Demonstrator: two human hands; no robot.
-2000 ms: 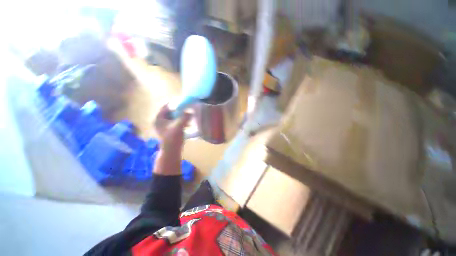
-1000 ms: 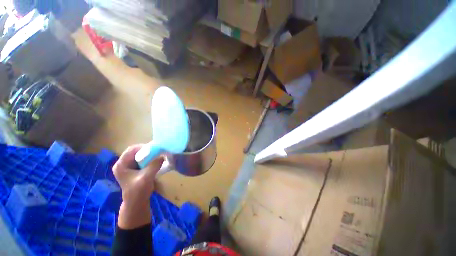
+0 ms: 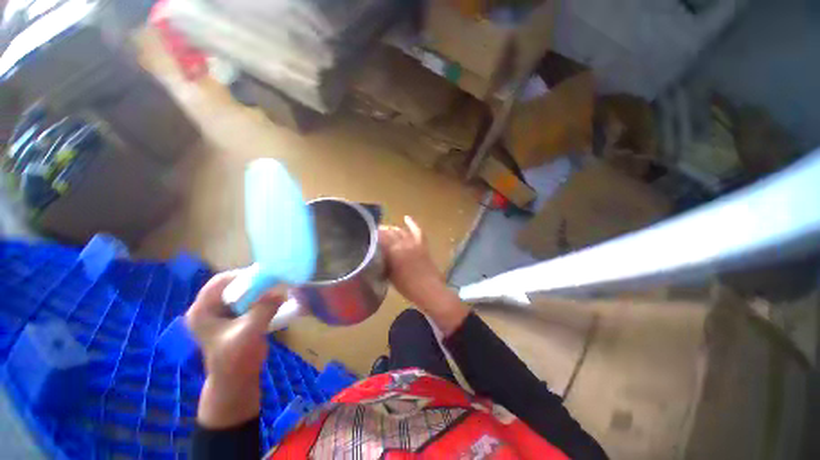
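A steel electric kettle (image 3: 346,292) is held upright in front of me, its light-blue lid (image 3: 277,220) standing open on the left side. The inside of the kettle looks dark; I cannot tell how full it is. My left hand (image 3: 236,319) grips the kettle's handle, below the raised lid. My right hand (image 3: 414,260) is at the right side of the kettle body, its palm side against or close to the steel, with some fingers raised.
Blue plastic pallets (image 3: 126,350) lie at the lower left. A pale slanting post (image 3: 647,238) crosses the right side. Large cartons (image 3: 620,377) stand at the lower right. Open cartons (image 3: 553,117) and stacked sheets (image 3: 261,45) are ahead. A filled carton (image 3: 108,184) is at the left.
My right hand has come into view and reached the right side of the kettle. My left hand still holds the handle. The kettle has shifted slightly left in view.
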